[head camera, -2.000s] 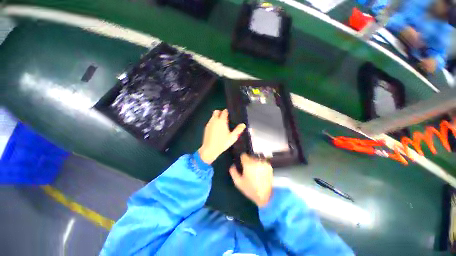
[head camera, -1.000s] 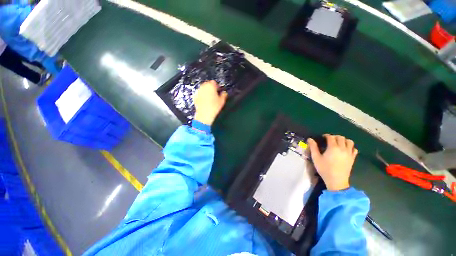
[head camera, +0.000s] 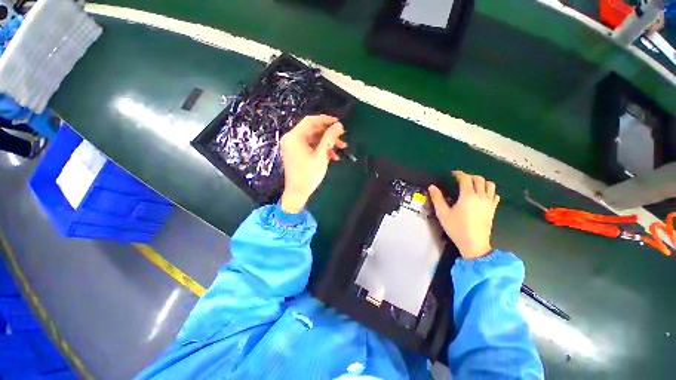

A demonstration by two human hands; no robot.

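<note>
A tablet unit with a large pale battery [head camera: 400,260] lies in a black assembly tray [head camera: 341,256] in front of me, tilted. Its circuit board end with a yellow patch [head camera: 419,198] points away. My right hand [head camera: 468,214] rests at the tray's upper right edge, fingers apart. My left hand [head camera: 310,157] is beside the parts tray [head camera: 230,172], with thumb and fingers pinched on a small dark strip [head camera: 350,156]. The parts tray is heaped with black-silver strips [head camera: 256,133].
An orange-red air tool [head camera: 585,220] and a black pen-like stick [head camera: 545,303] lie right. A small dark piece [head camera: 192,99] lies left of the parts tray. More tablet trays [head camera: 422,37] stand beyond the pale rail [head camera: 445,126]. A blue crate [head camera: 111,204] is at left.
My left hand has come out of the heap of strips and moved toward the tablet, with a small strip in its fingertips. My right hand has stayed at the tray's edge.
</note>
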